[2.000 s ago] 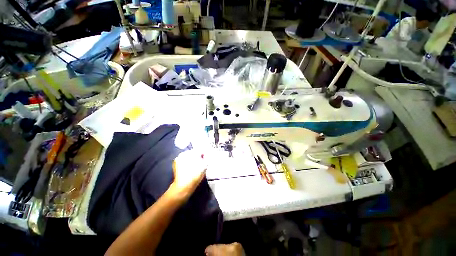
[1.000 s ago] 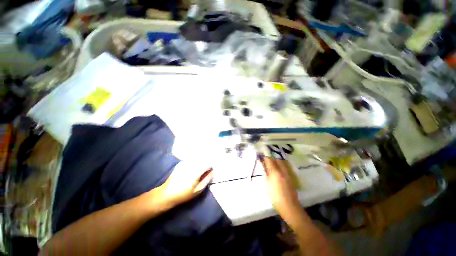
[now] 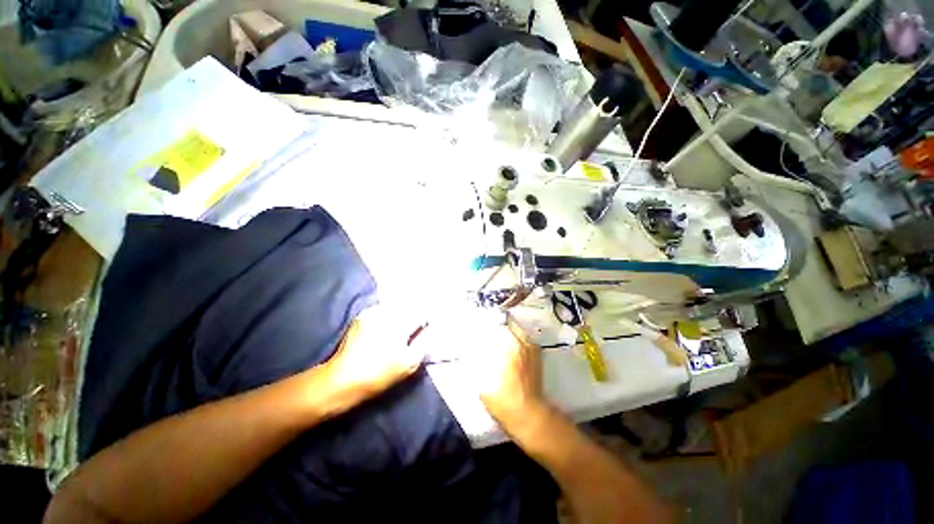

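The dark garment piece (image 3: 246, 307) lies limp over the left of the table and hangs over its front edge. My left hand (image 3: 374, 353) lies at its right edge, fingers pointing to the needle area; a small dark red thing shows at the fingertips. My right hand (image 3: 517, 379) is raised just in front of the presser foot area (image 3: 502, 297) of the white sewing machine (image 3: 655, 230). Glare washes out the fingertips of both hands, so what they hold is hidden.
Black-handled scissors (image 3: 574, 305) and a yellow-handled screwdriver (image 3: 592, 353) lie right of my right hand. An accessory tray (image 3: 717, 353) is at the table's right end. Paper sheets (image 3: 113, 154) lie at left. A crumpled clear bag (image 3: 440, 82) and a metal cylinder (image 3: 586, 133) are behind.
My right hand came up from the table's front edge to the needle area. The orange snips, earlier left of the yellow screwdriver, no longer show there. The view has shifted downward.
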